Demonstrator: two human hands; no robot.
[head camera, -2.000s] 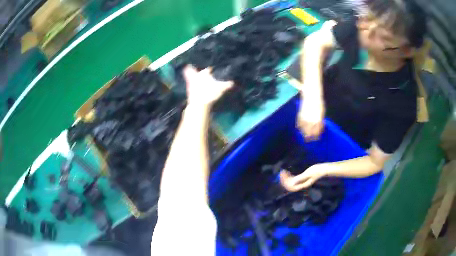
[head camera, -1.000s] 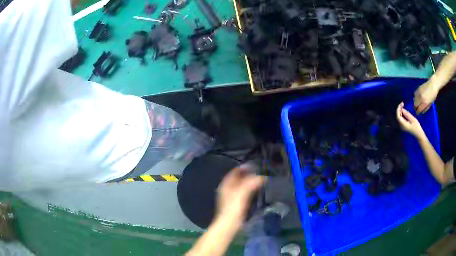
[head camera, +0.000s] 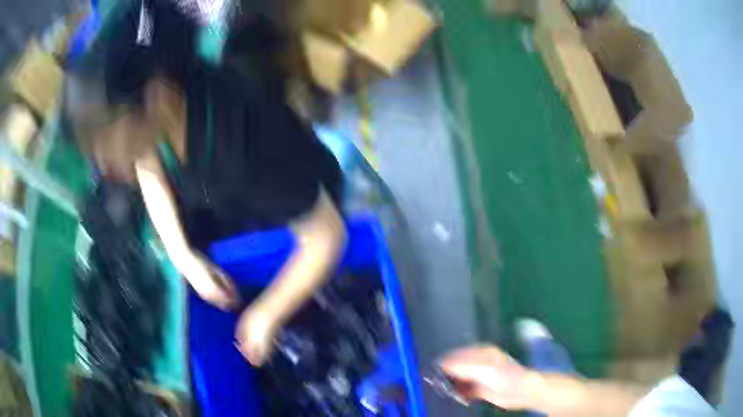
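Note:
My right hand (head camera: 487, 376) reaches in from the lower right edge, beside the near right rim of the blue crate (head camera: 401, 326). Its fingers are closed around a small dark, partly shiny thing (head camera: 446, 384), too blurred to name. A white sleeve shows behind it. My left hand is not in view. Black plastic parts (head camera: 326, 354) lie heaped inside the crate.
A person in a black shirt (head camera: 244, 155) leans over the crate with both hands in it. Black parts (head camera: 122, 277) lie on the bench at left. Cardboard boxes (head camera: 652, 269) stand at right. A shoe (head camera: 534, 330) shows near my hand.
The view has swung right, so crate and person now sit left of centre. The near bench with scattered units has left the picture. My hand now shows at lower right, with a small thing in it.

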